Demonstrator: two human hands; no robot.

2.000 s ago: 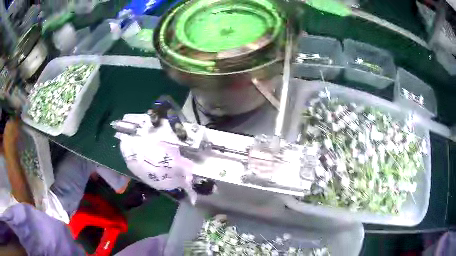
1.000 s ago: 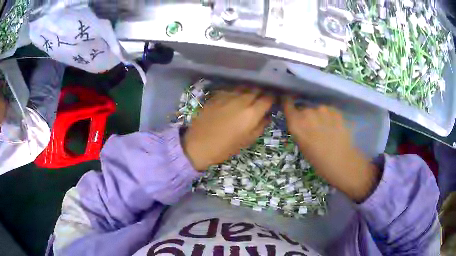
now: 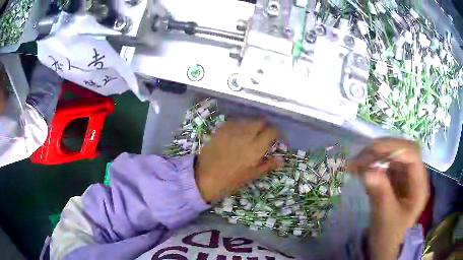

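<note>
White-headed stemmed pieces (image 3: 274,203) with thin green stems lie heaped in the lower tub (image 3: 157,119) below the fixture. My left hand (image 3: 236,157) is over this heap, blurred, with its fingers curled down at the pieces; whether it holds one cannot be told. My right hand (image 3: 393,177) is raised at the tub's right side, thumb and fingers pinched on a small white-headed piece (image 3: 379,165). The silver metal fixture (image 3: 299,76) lies beyond both hands, with a small green spot (image 3: 297,48) in its slot. Neither hand touches the fixture.
A large parts tub (image 3: 449,157) heaped with stemmed pieces is at the right. A white note (image 3: 84,61) with black characters hangs at the fixture's left. A red stool (image 3: 71,132) stands on the floor at left. Another person's sleeve (image 3: 45,86) shows at the left.
The view has dropped from the whole bench to the fixture and lower tub. Since one second ago, my right hand has moved right and up from the heap. My left hand remains over the heap.
</note>
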